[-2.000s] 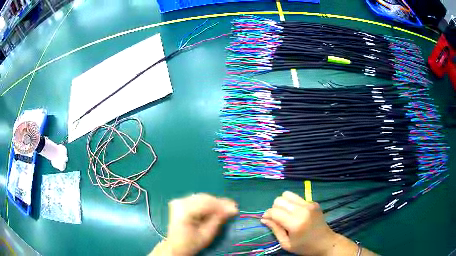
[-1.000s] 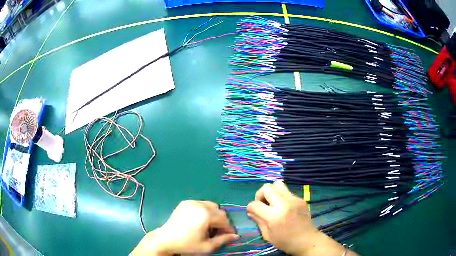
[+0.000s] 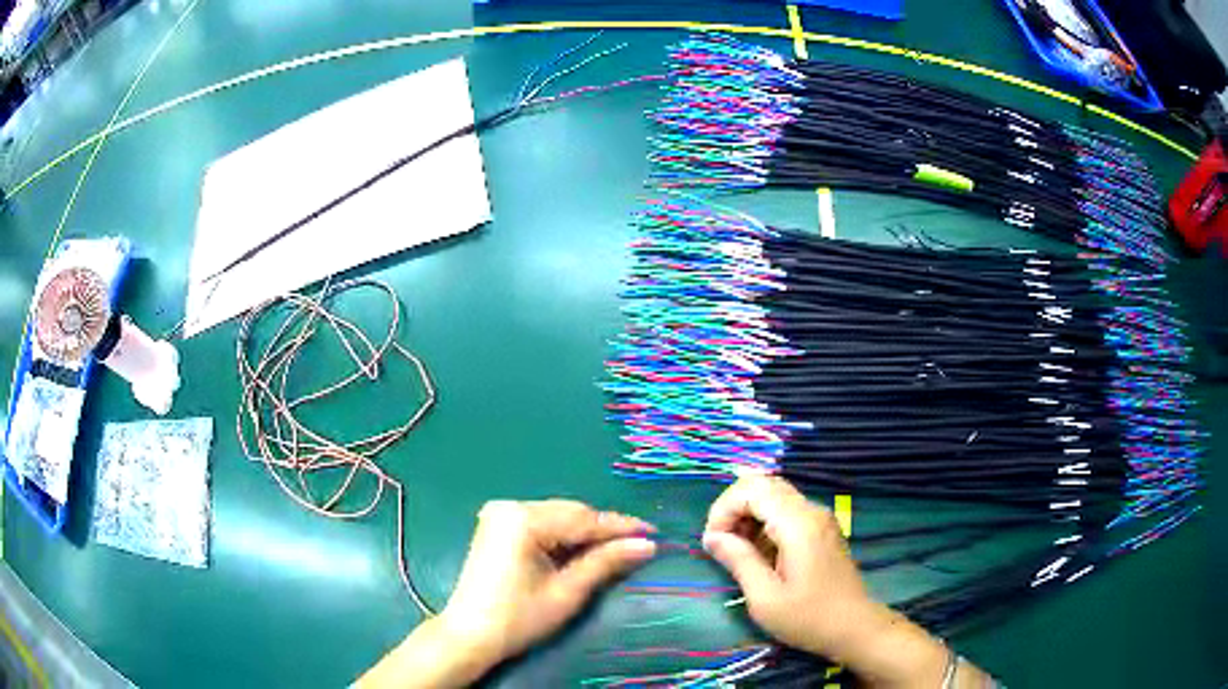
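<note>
My left hand (image 3: 559,572) and my right hand (image 3: 788,565) are close together at the bottom centre, fingertips pinched. A thin pinkish conductor (image 3: 677,545) spans the short gap between them. Loose coloured conductors (image 3: 673,658) fan out below my hands, and dark cables (image 3: 970,592) run from behind my right hand to the right. Above lie rows of black cables (image 3: 916,364) with coloured ends (image 3: 700,337) on the left and white pieces near the right ends. What sits inside my right fingers is hidden.
A tangled pinkish-brown wire (image 3: 303,444) lies left of my hands. A white sheet (image 3: 337,189) with one dark cable is at upper left. A clear bag (image 3: 155,491), small fan (image 3: 74,316) and blue tray (image 3: 41,505) are at far left. A red tool (image 3: 1199,202) is at right.
My left fingers have closed to a pinch by my right hand, and both hands sit slightly higher. The view has shifted a little, moving the bench things slightly right and up.
</note>
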